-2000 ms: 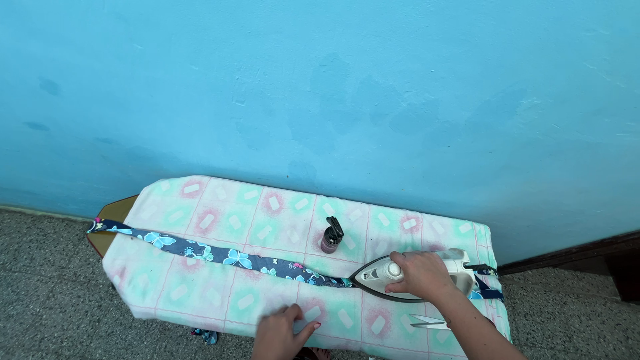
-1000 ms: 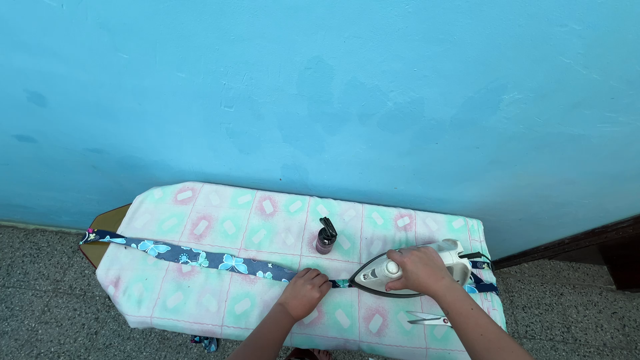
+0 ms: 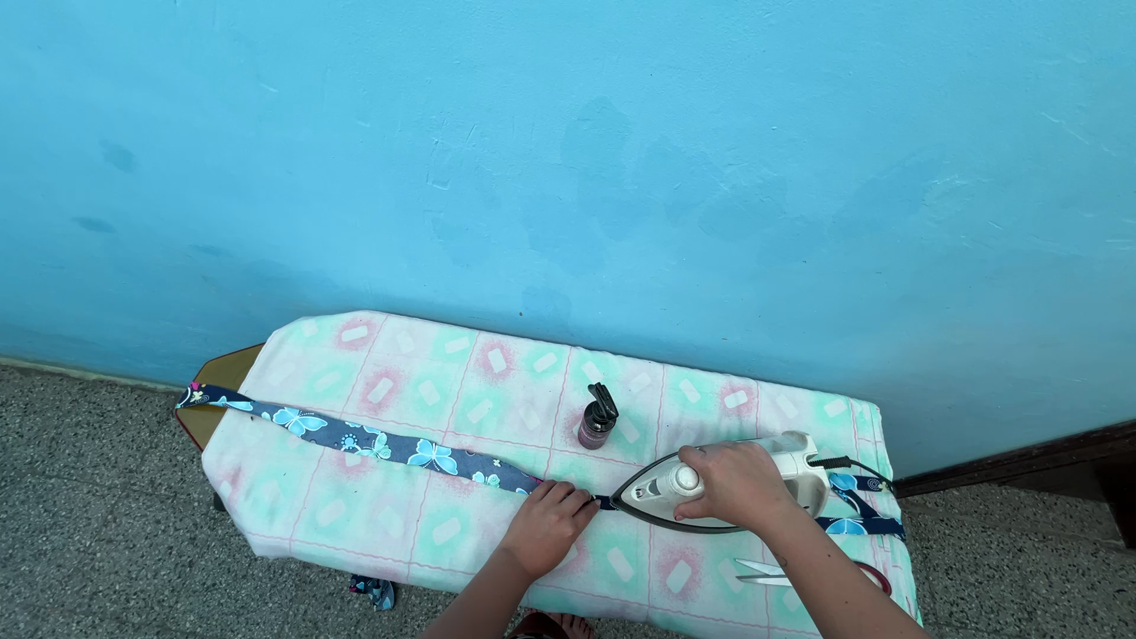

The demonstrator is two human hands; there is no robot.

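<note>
Along the ironing board (image 3: 444,532), covered with pastel cloth, lies a navy fabric strip (image 3: 390,445) with blue butterflies. My right hand (image 3: 732,484) grips a white steam iron (image 3: 781,457), which rests on the strip at the right with its tip pointing left. Just left of that tip, my left hand (image 3: 550,524) pinches the strip, which is narrow and folded between fingers and iron. More of the strip shows behind the iron at the board's right end. A small dark spray bottle (image 3: 596,424) stands beyond the strip, between my hands.
Scissors (image 3: 768,575) with a red handle lie under my right forearm near the front edge. A blue wall (image 3: 532,177) runs behind the board. The iron's cord (image 3: 856,466) trails right. Patterned fabric (image 3: 373,590) hangs below the front edge. Speckled floor (image 3: 98,506) surrounds the board.
My left hand was off the strip two seconds ago, near the front edge; it has moved onto the strip beside the iron's tip. My right hand has stayed on the iron.
</note>
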